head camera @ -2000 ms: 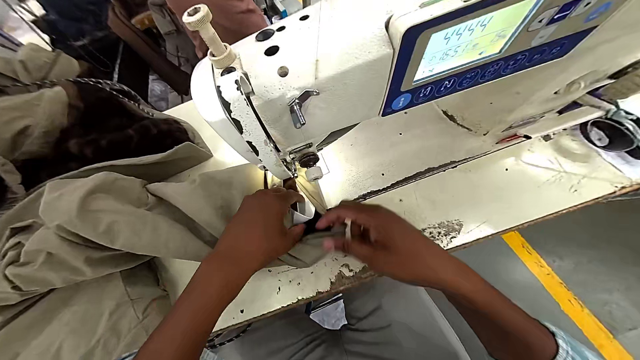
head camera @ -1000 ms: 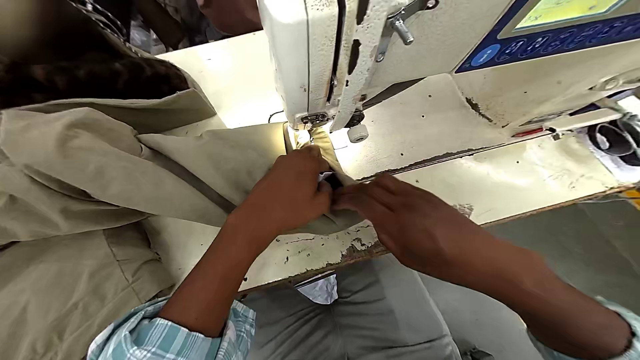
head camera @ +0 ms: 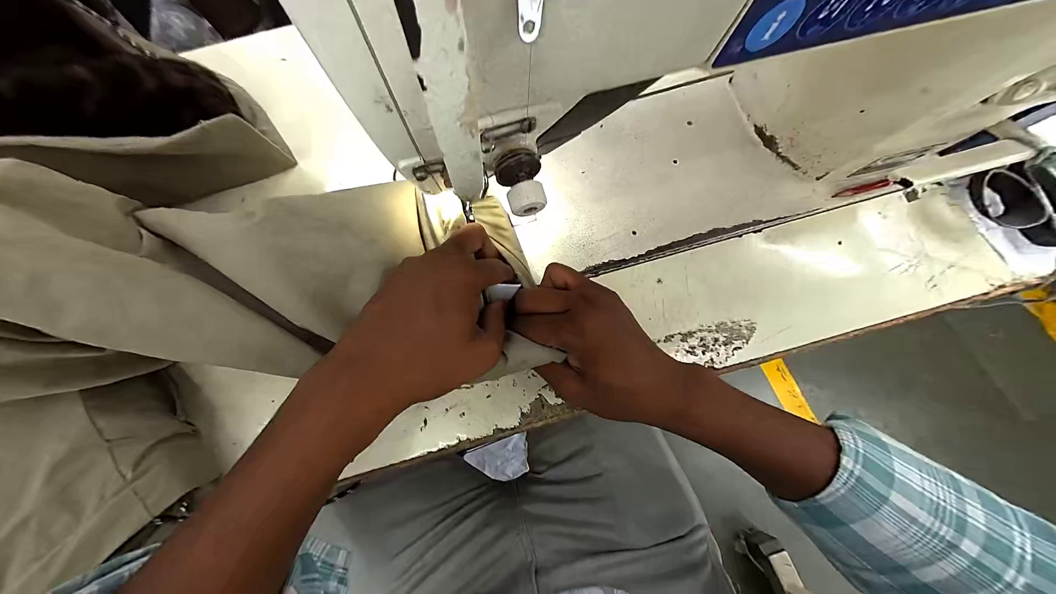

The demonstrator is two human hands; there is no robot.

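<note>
Khaki fabric (head camera: 330, 239) lies across the bed of an industrial sewing machine (head camera: 652, 157), its folded edge under the lit needle area. My left hand (head camera: 429, 313) presses and pinches the fabric just in front of the presser foot (head camera: 469, 211). Close beside it on the right, my right hand (head camera: 594, 338) grips the fabric's near edge, thumb beneath. Between the two hands a small white piece (head camera: 502, 292) and some dark material show. The fingertips partly hide the folds.
More khaki cloth (head camera: 99, 272) is heaped at the left, by a dark furry item (head camera: 115, 82). The worn table edge (head camera: 528, 421) runs above my lap. A red tool (head camera: 862, 189) and a dark round object (head camera: 1011, 198) are at the right.
My right hand, blurred and loosely held two seconds ago, has closed on the fabric edge beside my left hand. The view has moved nearer to the needle area.
</note>
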